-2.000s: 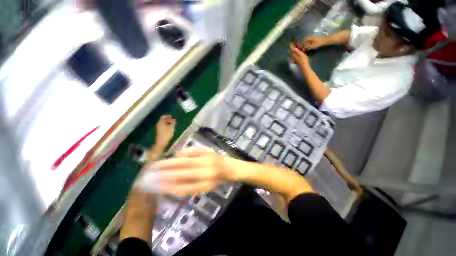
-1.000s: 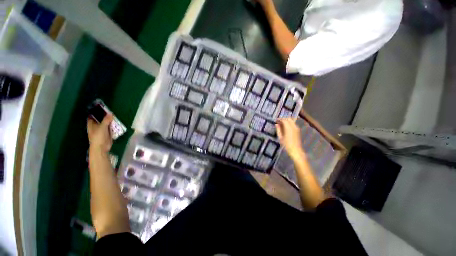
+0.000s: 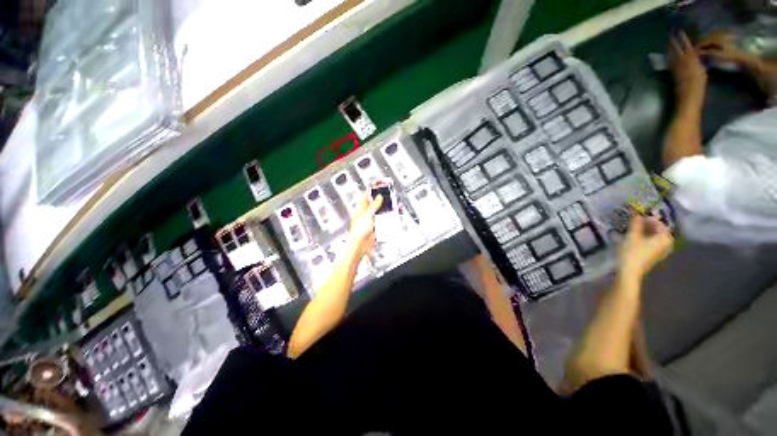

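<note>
My left hand (image 3: 365, 223) is over the clear tray (image 3: 439, 228), its fingertips closed on a dark-ended phone body (image 3: 382, 197) low over the pockets. Other pale phone bodies lie in that tray, some hidden by my hand and forearm. My right hand (image 3: 645, 245) is at the right edge of the grey-white tray (image 3: 477, 100), fingers bent together. This tray holds many black-framed front housings (image 3: 579, 123). A yellow, blurred outline (image 3: 649, 197) shows just above my right fingertips; whether the hand grips anything is unclear.
Handsets (image 3: 358, 117) and a thin red outline (image 3: 339, 151) lie on the green belt (image 3: 298, 128). Clear empty trays (image 3: 102, 102) are stacked on the shelf, upper left. More part trays (image 3: 123, 366) are at lower left. A co-worker's arms and white sleeve (image 3: 724, 183) are at right.
The view has swung left, showing more bench. My left hand has moved with a phone from the belt to over the clear tray. My right hand is now at the housing tray's outer edge.
</note>
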